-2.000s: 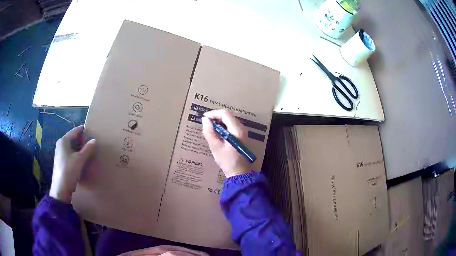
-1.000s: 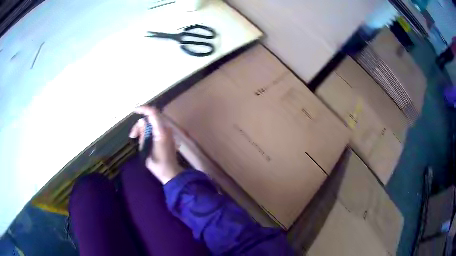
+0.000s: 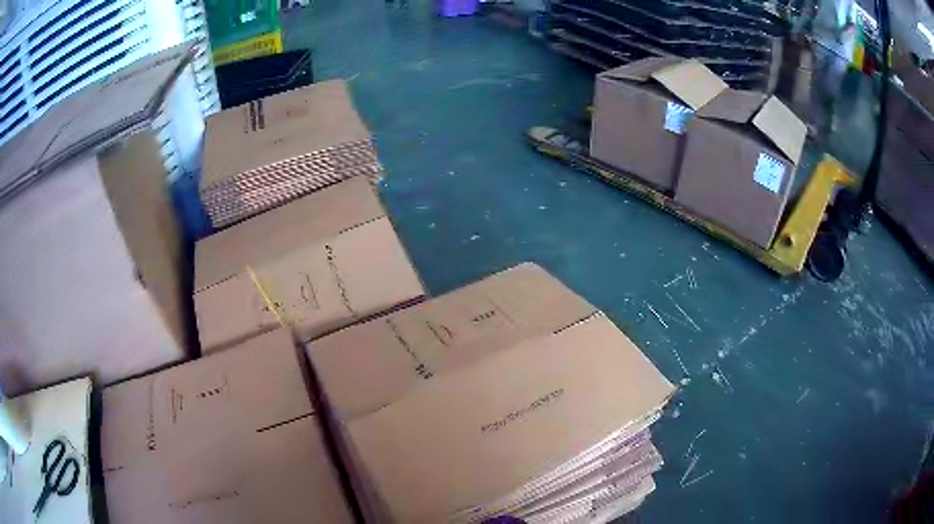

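No hand is clearly in view; only a small purple patch shows at the bottom edge. A stack of flat cartons lies nearest in front of me, brown, with small dark print and layered edges on its right side. Another carton stack lies close on its left. Behind them is a carton stack with a thin yellow strap, and behind that a further carton stack. The pen is not in view.
Black-handled scissors lie on the white tabletop at lower left. A large brown carton stands behind it. Right of the stacks is green floor. A yellow pallet truck carries open-topped boxes. Crates stand at upper left.
The view has swung right and up, from the table to the floor stacks. The scissors are now at lower left. My right hand with the pen has left the picture.
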